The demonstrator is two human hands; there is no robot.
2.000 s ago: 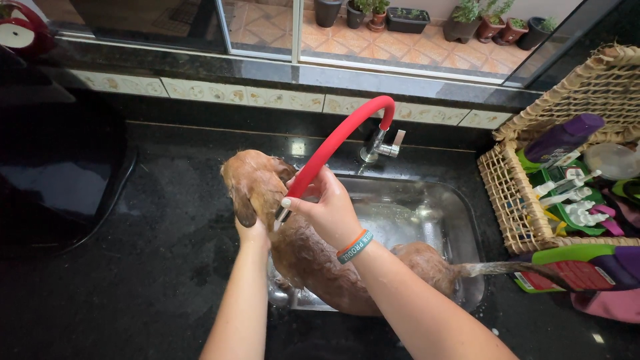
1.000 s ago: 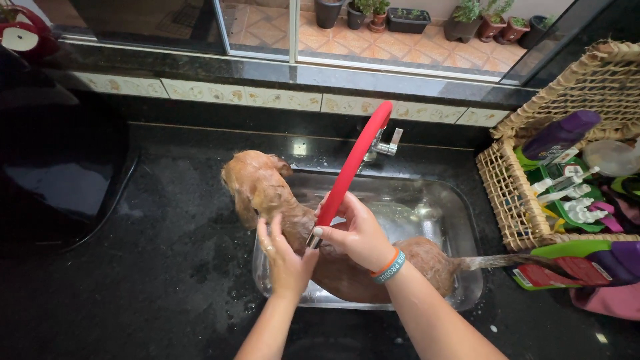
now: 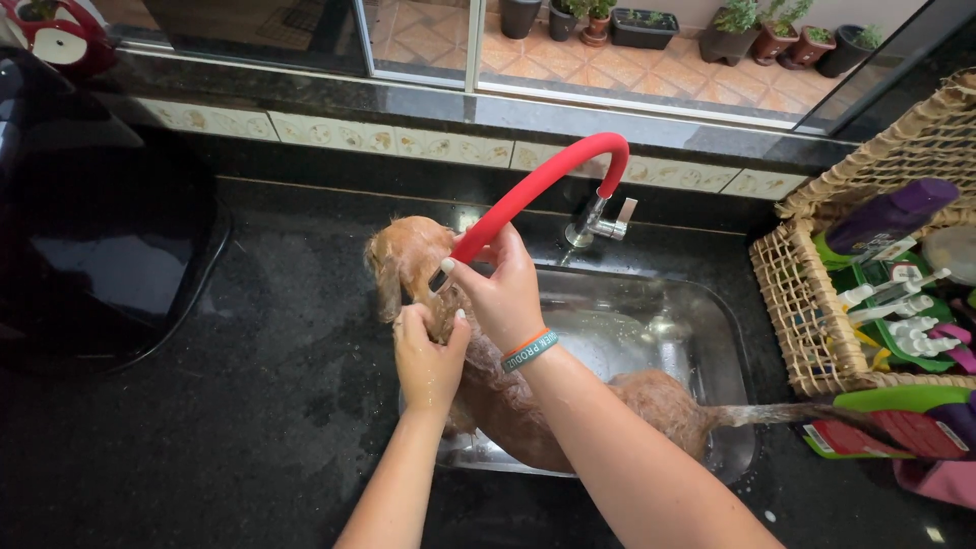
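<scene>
A wet, light-brown dog stands in a stainless steel sink, its head past the sink's left end and its tail reaching right over the rim. My right hand, with an orange and a teal band at the wrist, grips the end of the red flexible faucet hose above the dog's neck. The hose arches from a chrome faucet behind the sink. My left hand rests on the side of the dog's neck, fingers bent and apart. Whether it holds any fur cannot be told.
An open wicker basket with bottles and small applicators stands at the right. Beside it lies a green and red bottle near a pink cloth. A glossy black appliance is on the left. Behind the counter is a window frame.
My right hand has brought the hose end left, from over the dog's back to its neck, since one second ago. My left hand has moved left along the neck too.
</scene>
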